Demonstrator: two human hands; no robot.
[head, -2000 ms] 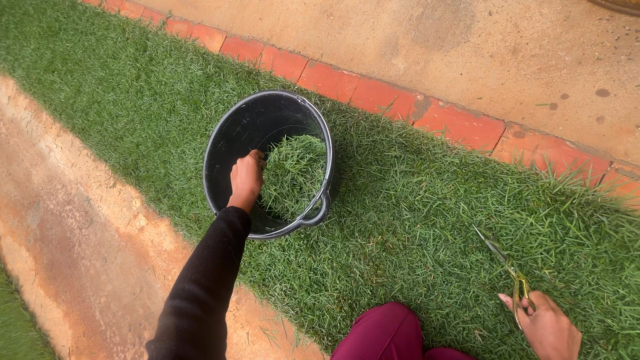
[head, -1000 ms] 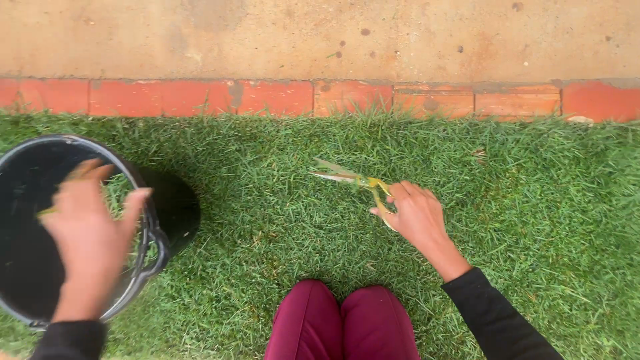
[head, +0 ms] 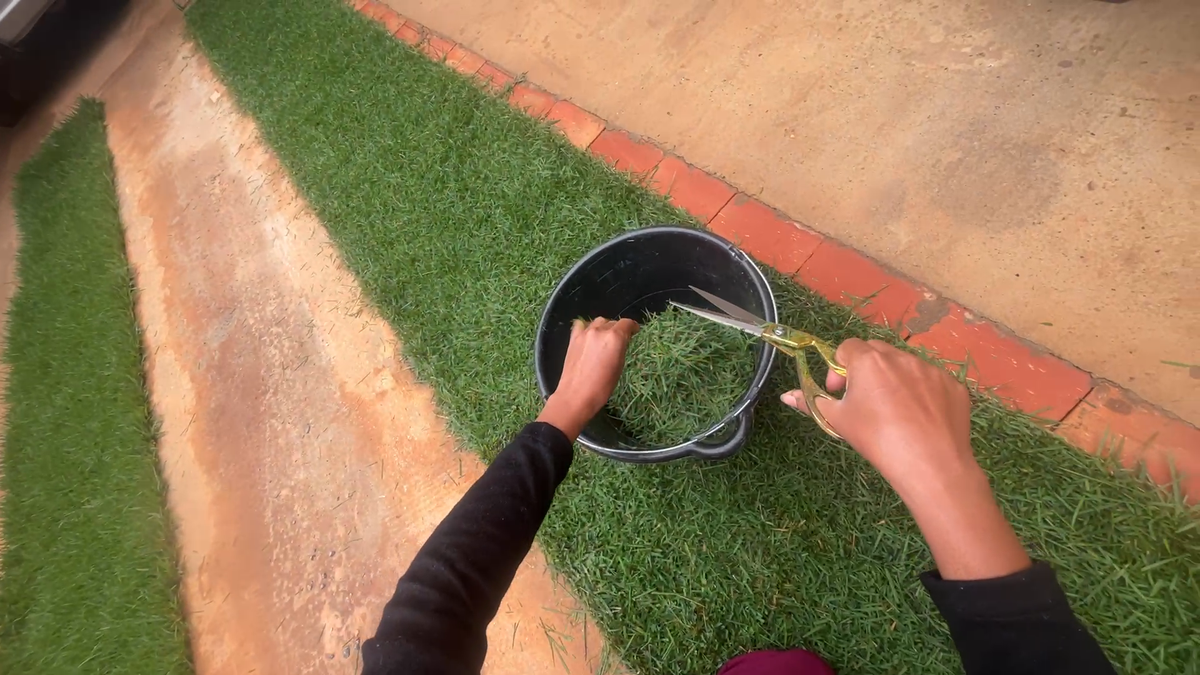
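Observation:
A black plastic bucket point(head: 647, 455) stands on the grass strip, with a heap of cut grass point(head: 680, 375) inside. My left hand point(head: 592, 361) reaches into the bucket at the heap's left edge, fingers curled and pointing down; whether it holds any grass cannot be seen. In my right hand point(head: 891, 403) is a pair of scissors point(head: 792, 337) with gold-coloured handles, fingers through the loops. Their blades are slightly apart and extend over the bucket's right rim, above the cut grass.
A red brick edging point(head: 769, 232) runs diagonally between the lawn strip point(head: 422, 187) and a sandy concrete surface point(head: 937, 141). To the left lie a worn concrete track point(head: 262, 403) and another grass strip point(head: 84, 422). A dark object stands at the top left corner.
My left hand, open and blurred over the bucket a second ago, is now down inside it with fingers curled. The scissors, over the grass before, are now above the bucket. The view has turned.

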